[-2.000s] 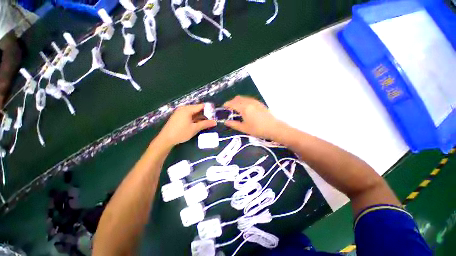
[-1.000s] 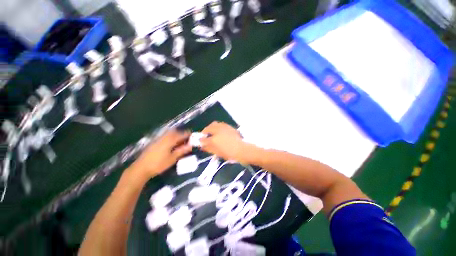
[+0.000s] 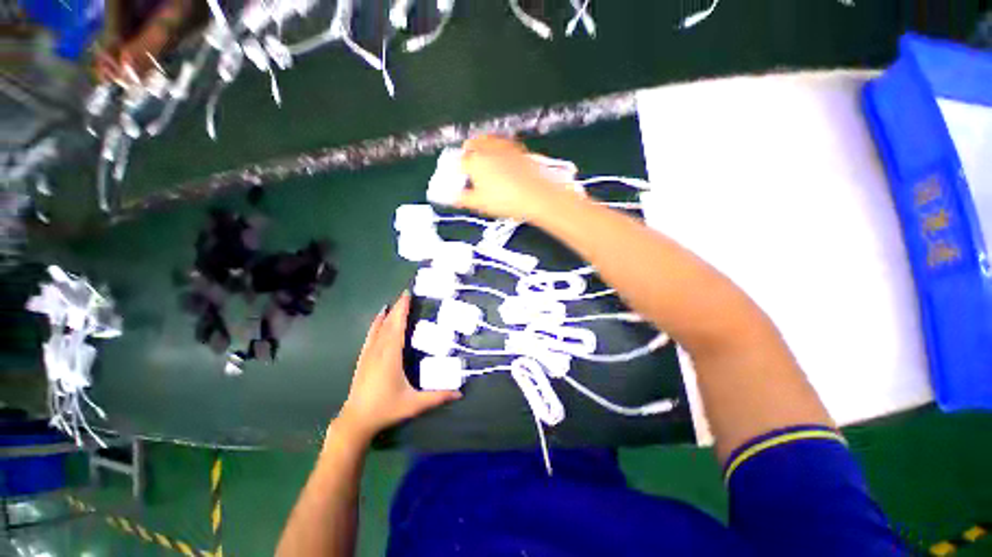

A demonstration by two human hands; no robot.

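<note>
Several closed adapters (image 3: 441, 372), plain white square blocks, lie in an uneven column on the dark green bench. Their white output cables (image 3: 535, 390), most coiled in flat bundles, lead right. My right hand (image 3: 495, 174) is at the far end of the column, its fingers on a white adapter (image 3: 448, 180); its grip is partly hidden by the hand. My left hand (image 3: 386, 375) is open at the near left of the column, thumb below the nearest adapter and fingers along the left side, holding nothing visible.
Black insulating pads (image 3: 256, 272) lie in a loose pile at left. A bunch of white corded pieces (image 3: 71, 343) lies farther left. Open cases with cords (image 3: 267, 44) line the opposite side, near a person's hand (image 3: 141, 49). A white sheet (image 3: 783, 250) and blue tray (image 3: 925, 218) are at right.
The view has turned and shifted. My left hand has left the adapter between both hands and moved down beside the column. My right hand remains at the far end with the adapter.
</note>
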